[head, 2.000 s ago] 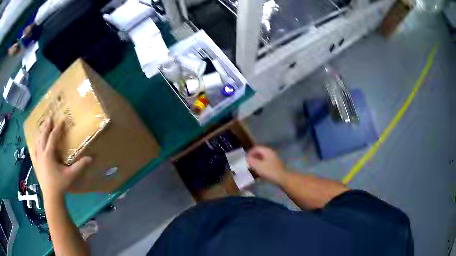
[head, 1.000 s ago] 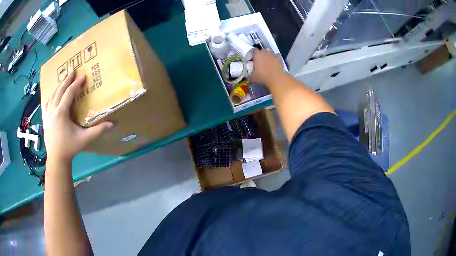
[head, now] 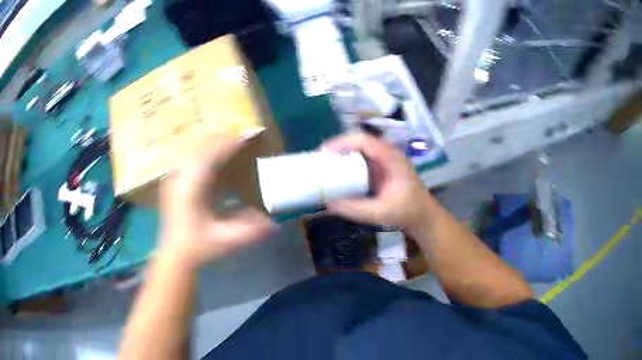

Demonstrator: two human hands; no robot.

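My right hand [head: 387,184] grips the right end of a white label roll [head: 310,181] in front of me. The roll lies sideways, with a thin yellowish line around it. My left hand [head: 204,214], blurred, is open with fingers apart, left of the roll and not visibly touching it. Its fingers overlap the lower front of a brown carton [head: 176,119] with dark print, which stands on the green workbench. Whether they touch the carton I cannot tell.
A white supplies tray [head: 426,126] with a purple-handled item sits on the bench edge. White papers [head: 320,53] lie beyond it. Black cable coils [head: 98,200] lie left. Below the bench is an open box of dark parts [head: 341,246]. A blue platform scale [head: 538,242] stands right.
My right hand has come back from the tray, holding the white roll. My left hand has left the carton's printed face, moving right and down. The view has shifted.
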